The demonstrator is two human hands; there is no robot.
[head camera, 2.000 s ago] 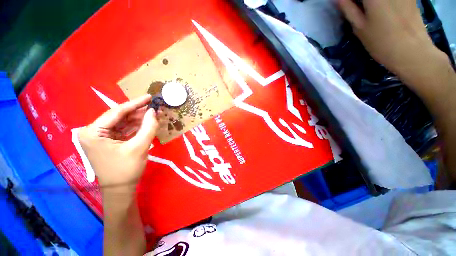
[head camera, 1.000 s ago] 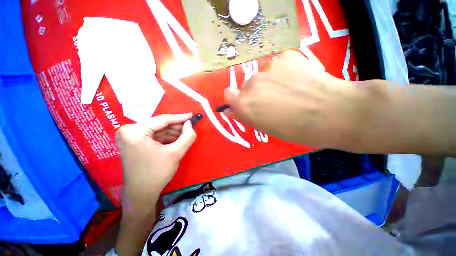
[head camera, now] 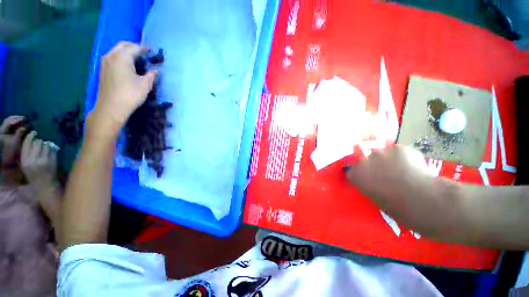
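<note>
My left hand (head camera: 123, 84) is inside the blue bin (head camera: 243, 133), above the top end of a pile of short dark pieces (head camera: 149, 133). Its thumb and fingers pinch a small black knobbly piece (head camera: 152, 60). My right hand (head camera: 388, 174) is over the red box (head camera: 330, 203), slightly blurred, with its fingertips closed on a small black part (head camera: 347, 168), of which only the dark end shows. The white round pot (head camera: 452, 121) stands on the stained cardboard pad (head camera: 417, 116) with shiny specks beside it.
White angular paper (head camera: 339, 119) lies on the red box near my right hand. A pale liner (head camera: 197, 116) covers the bin floor. At the far left are another person's hands (head camera: 35, 154) and dark pieces (head camera: 71, 123) on the green surface.
The view has swung left, bringing the blue bin to the centre-left. My left hand has moved from the red box into the bin. My right hand is still over the box.
</note>
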